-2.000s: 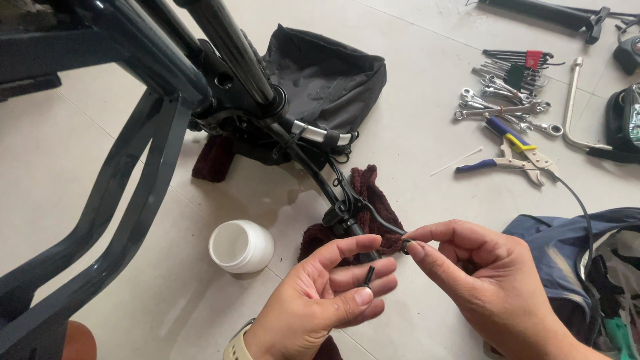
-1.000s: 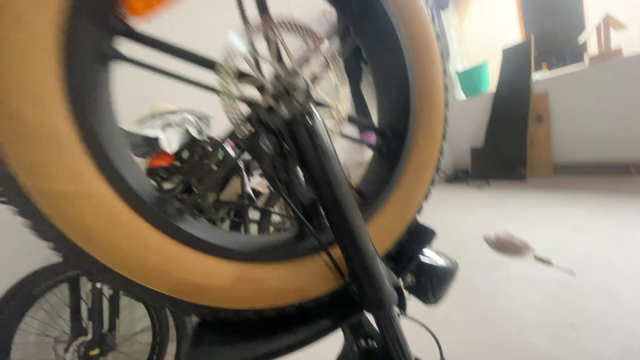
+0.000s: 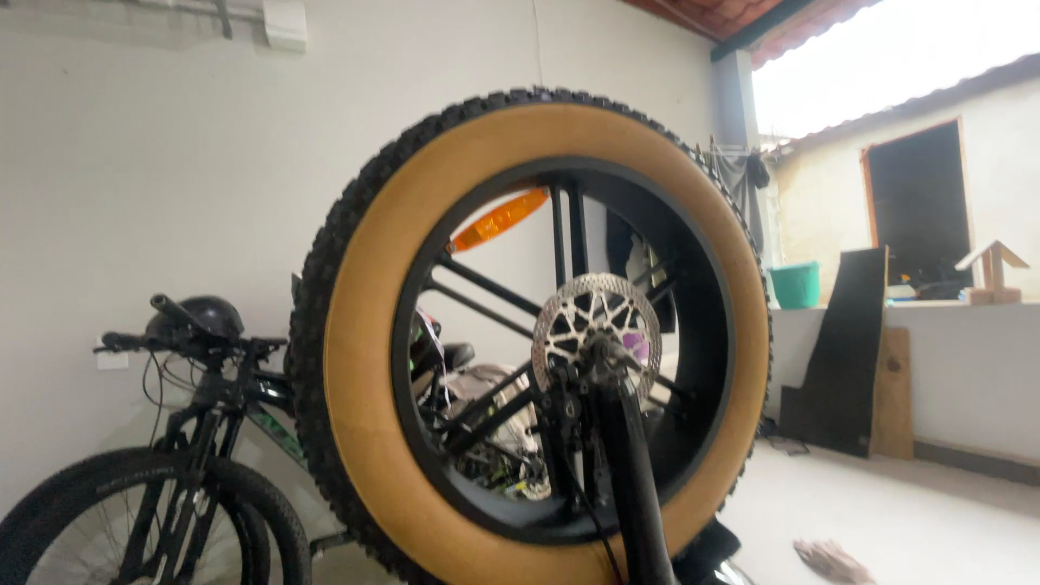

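Neither of my hands is in view. A fat bicycle tire (image 3: 366, 325) with a tan sidewall and black knobby tread fills the middle, on a black spoked rim (image 3: 715, 349). An orange reflector (image 3: 500, 220) sits between the spokes at the upper left. A silver disc brake rotor (image 3: 597, 305) is at the hub, with a brake caliper (image 3: 569, 410) beside it. The black fork leg (image 3: 638, 487) runs down from the hub to the bottom edge.
At the left stands another bicycle (image 3: 203, 406) with a black helmet (image 3: 207, 318) by its handlebar. Right, a black panel (image 3: 841, 357) and a wooden board (image 3: 894, 394) lean on a low wall bearing a green bucket (image 3: 795, 284). A cloth (image 3: 830, 561) lies on the floor.
The view has swung up from the floor and tools to the wheel. Two seconds ago both my hands were in view by the handlebar, a small black part in the left; now neither shows.
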